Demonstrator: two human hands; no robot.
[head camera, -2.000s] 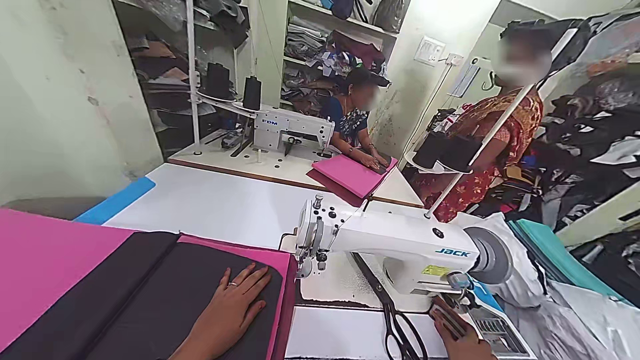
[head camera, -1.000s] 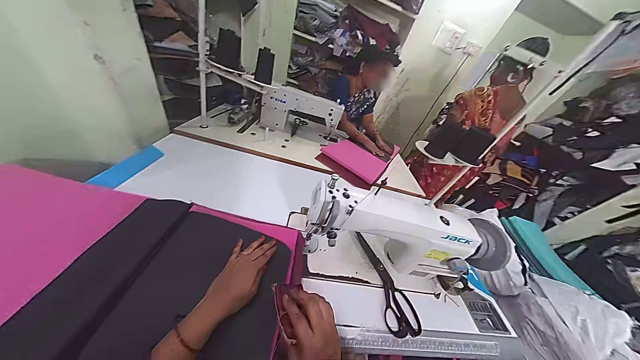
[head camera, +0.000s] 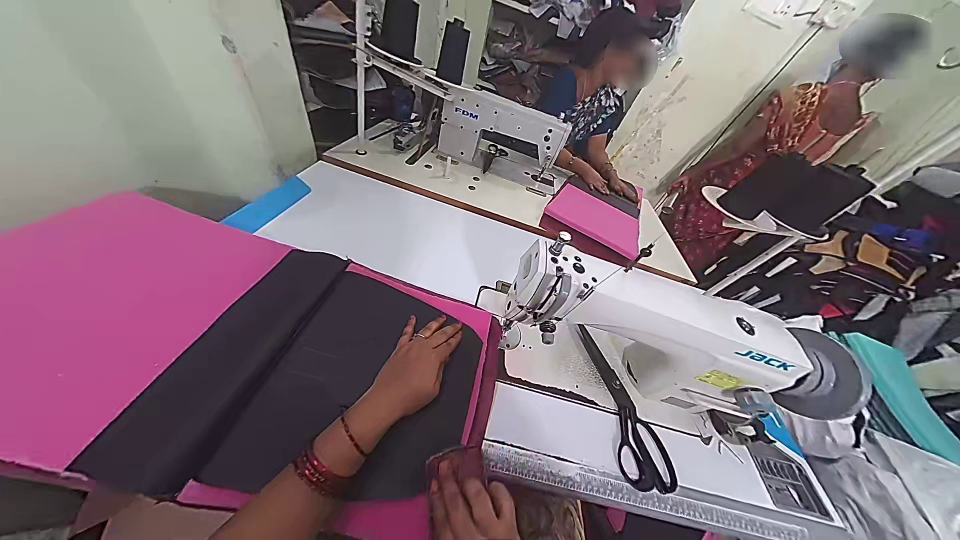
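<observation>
My left hand (head camera: 420, 367) lies flat, fingers slightly apart, on black fabric (head camera: 307, 420) laid over a pink piece (head camera: 135, 300). Near the table's front edge, my right hand (head camera: 472, 502) rests its fingers on the maroon edge (head camera: 457, 461) of the pink piece; whether it pinches the cloth cannot be told. The fabric's far right corner lies at the needle area of a white Jack sewing machine (head camera: 675, 322). Black-handled scissors (head camera: 637, 435) lie on the machine bed, with a clear ruler (head camera: 637, 491) along the front edge.
Across the table a seated person (head camera: 600, 112) has both hands on pink and black fabric (head camera: 596, 221) beside an FDM sewing machine (head camera: 502, 127). Another person (head camera: 795, 142) stands at the back right. A thread stand with black cones (head camera: 795, 191) and fabric piles (head camera: 900, 390) are at right.
My right hand has left the machine's right end, where it was two seconds ago, and come to the fabric's near right edge. My left hand stays on the black fabric.
</observation>
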